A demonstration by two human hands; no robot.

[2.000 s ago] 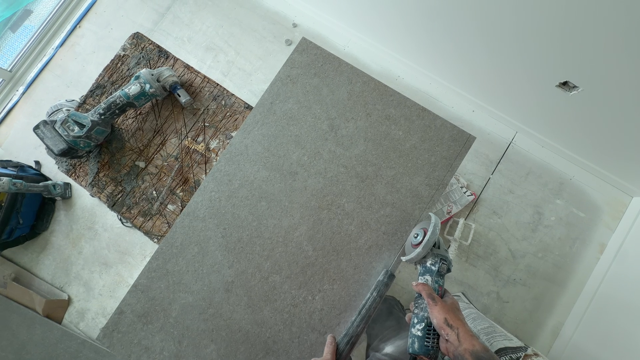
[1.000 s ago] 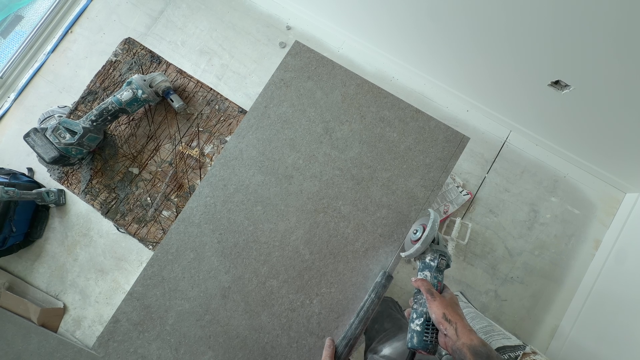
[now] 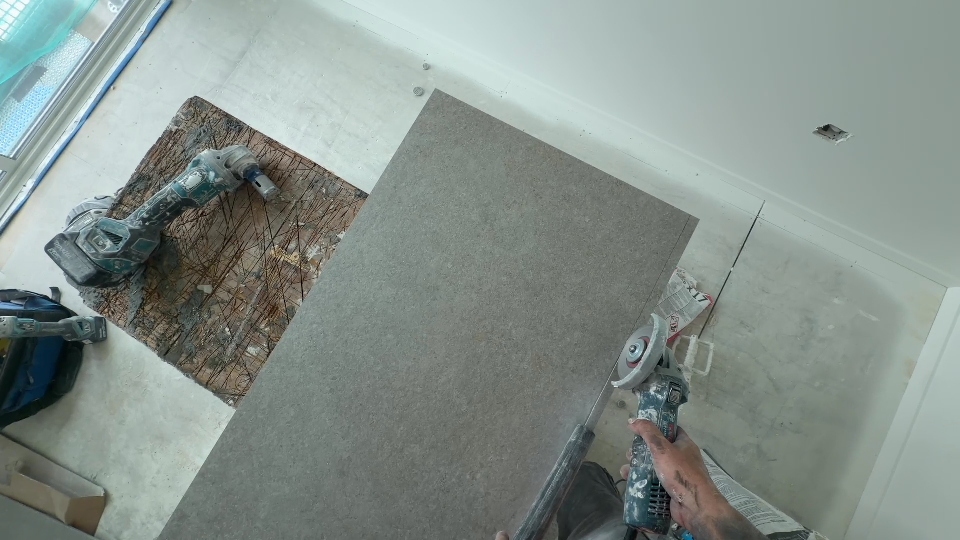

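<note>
My right hand [image 3: 675,472] is closed around the body of a dusty angle grinder [image 3: 654,442]. The grinder's disc stands at the right edge of a large grey tile [image 3: 450,300], where a thin line runs along the edge. At the bottom, only a fingertip of my left hand [image 3: 502,535] shows, beside a dark tube-shaped nozzle [image 3: 555,484] that lies along the same edge, its tip just below the disc. Pale dust shows on the tile near the nozzle's tip. Most of my left hand is out of frame.
Left of the tile, a second cordless angle grinder [image 3: 150,217] rests on a scored, stained board [image 3: 240,300]. A blue tool bag [image 3: 37,375] and a cardboard box [image 3: 56,484] are at far left. A printed bag [image 3: 682,300] and a white plastic frame [image 3: 701,356] lie right of the tile.
</note>
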